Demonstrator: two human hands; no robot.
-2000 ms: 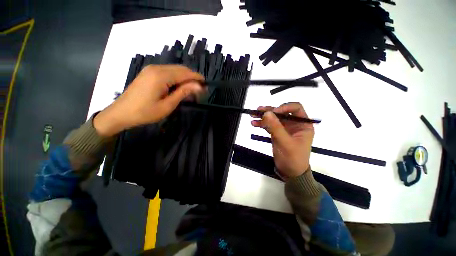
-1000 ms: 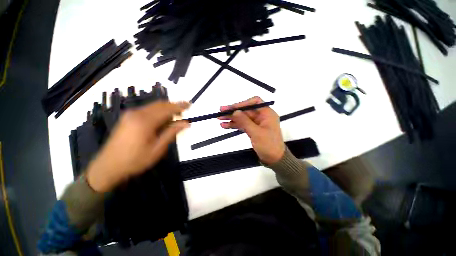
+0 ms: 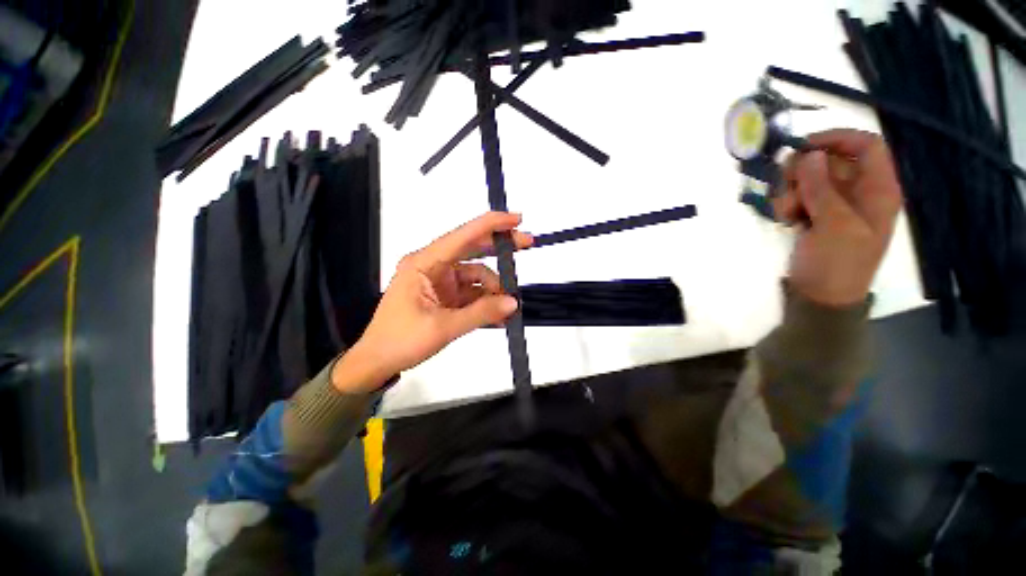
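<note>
My left hand [image 3: 433,295] holds one black strip [image 3: 491,152] between thumb and fingers. The strip stands nearly upright in the picture, from the far heap down over the table's near edge. My right hand [image 3: 835,203] is closed around the dial thickness gauge [image 3: 747,128], its white dial with yellow centre facing up. The gauge's frame is partly hidden by my fingers. A neat row of strips [image 3: 602,302] lies crosswise on the white table [image 3: 450,380], with a single strip [image 3: 630,225] beyond it.
A large strip pile [image 3: 287,259] lies at left, a small slanting bundle [image 3: 248,104] beyond it. A loose heap [image 3: 461,34] lies at the far side, with crossed strips beside it. Another strip pile [image 3: 939,158] is at right, with a strip across it. A yellow floor line [image 3: 70,338] runs at left.
My right hand has let go of the strip, moved right and taken hold of the gauge. My left hand has moved right from over the large pile and holds a strip, now turned lengthwise.
</note>
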